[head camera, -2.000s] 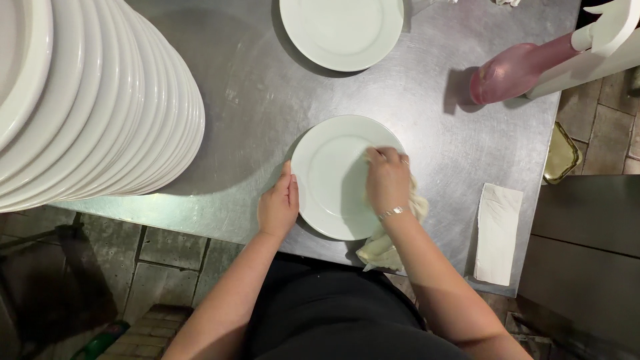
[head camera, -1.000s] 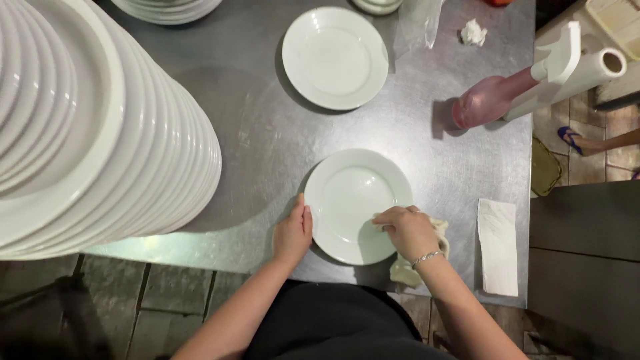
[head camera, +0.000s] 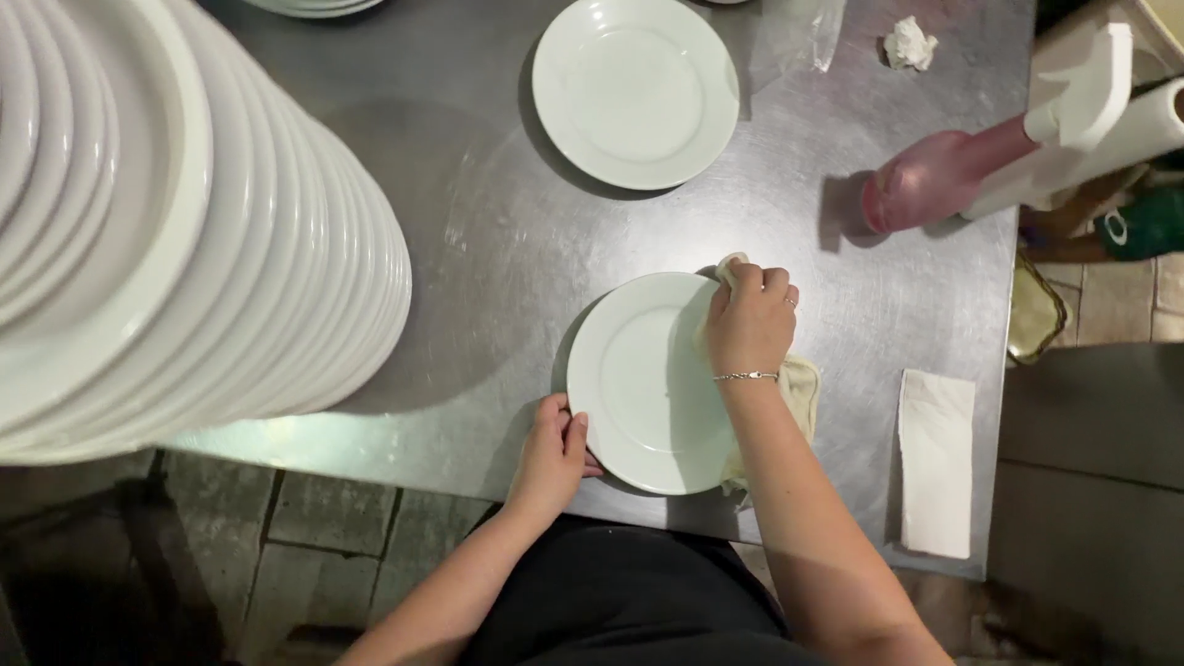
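A round white plate (head camera: 638, 388) is in front of me near the front edge of a stainless steel table (head camera: 481, 324). My left hand (head camera: 550, 458) grips its lower left rim, with the thumb above and fingers partly under it. At the plate's upper right rim, my right hand (head camera: 754, 319) holds a cream cloth (head camera: 800, 398), whose loose part hangs down beside the plate, partly hidden by my forearm. A second white plate (head camera: 635, 92) lies farther back on the table.
At left rises a tall stack of white plates (head camera: 305, 277). To the right are a spray bottle with pink liquid (head camera: 934, 180), a paper roll (head camera: 1147, 120), a crumpled tissue (head camera: 909, 44) and a folded paper napkin (head camera: 936, 462). Clear plastic (head camera: 800, 37) lies at the back.
My right hand has moved with the cloth from over the plate's right part to its upper right rim. My left hand stays at the left rim.
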